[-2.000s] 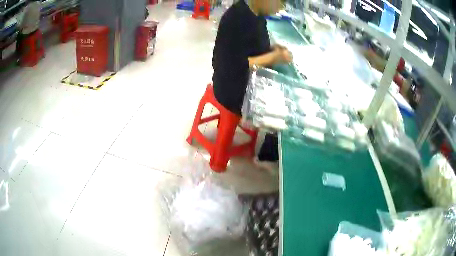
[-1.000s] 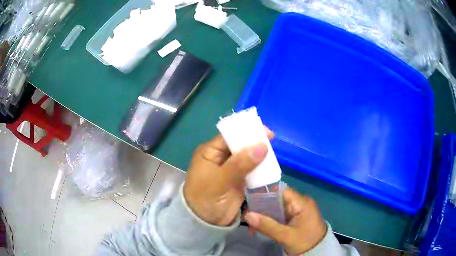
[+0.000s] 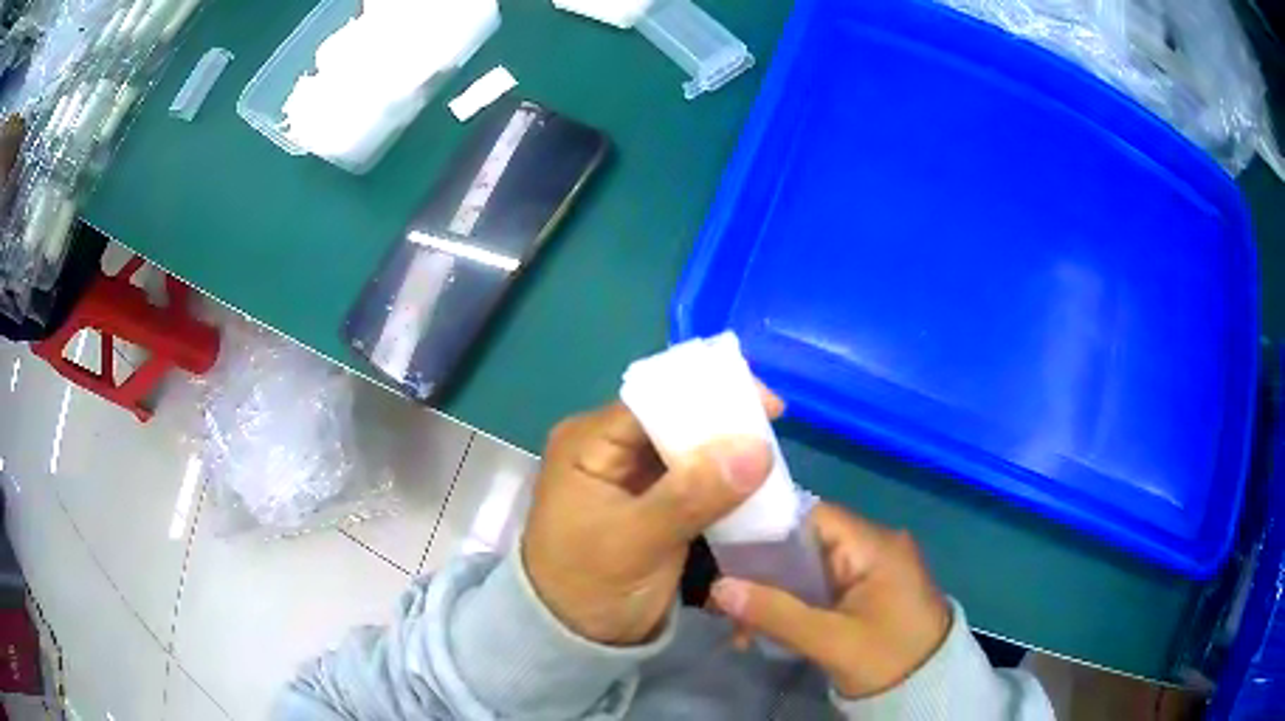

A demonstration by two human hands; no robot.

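My left hand [image 3: 620,514] holds a white absorbent block [image 3: 709,423] between thumb and fingers. The block is tilted, its upper end free and slightly uneven. My right hand [image 3: 867,599] holds a clear sleeve [image 3: 782,566] at the block's lower end. The block's lower end meets the sleeve's mouth and seems to be partly inside; how deep it sits I cannot tell. The sleeve's far end is partly hidden by my right fingers.
A large blue tray [image 3: 986,282] lies at the right. A smartphone [image 3: 479,247], a small white strip [image 3: 485,93], a clear tub of white pieces [image 3: 268,106] and a clear sleeve [image 3: 698,45] lie on the green bench. Bagged units [image 3: 85,127] are at far left, a red stool [image 3: 120,338] below.
Since a second ago, the block's lower end and the sleeve have come closer together, closing the visible gap. Two seconds ago the view showed the aisle and a seated person, with no hands of mine.
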